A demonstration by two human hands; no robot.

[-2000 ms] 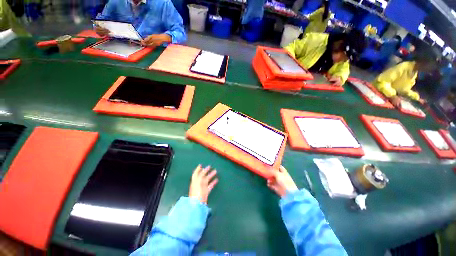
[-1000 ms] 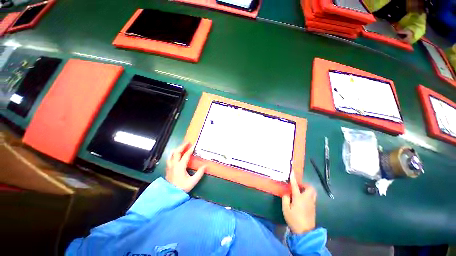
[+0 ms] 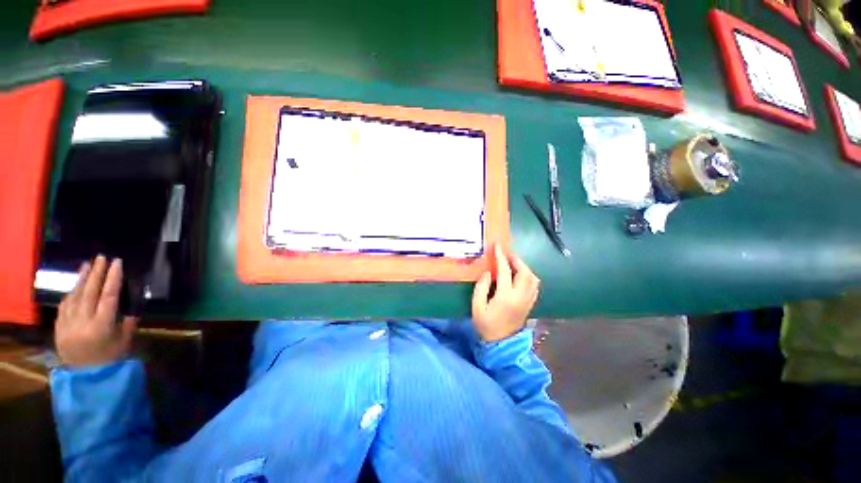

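A display back cover (image 3: 378, 184) with a dark rim and pale inside lies on a red-orange foam pad (image 3: 257, 212) in front of me. My right hand (image 3: 507, 294) touches the pad's near right corner with its fingertips. At the left is a stack of LCD panels (image 3: 123, 179), glossy black side up. My left hand (image 3: 92, 316) lies on the stack's near edge, fingers a little apart. Whether the fingers grip a panel cannot be told.
A slim dark tool (image 3: 548, 224) and a slim silver stick (image 3: 554, 189) lie right of the pad. Beyond are a clear bag (image 3: 616, 162), a brownish round can (image 3: 696, 167) and a small black item (image 3: 635, 224). Another cover (image 3: 614, 42) lies behind, a bare foam pad (image 3: 24, 198) far left.
My left hand has moved from the foam pad left onto the panel stack. My right hand stays at the pad's corner. The pad now lies straighter, and the view has shifted.
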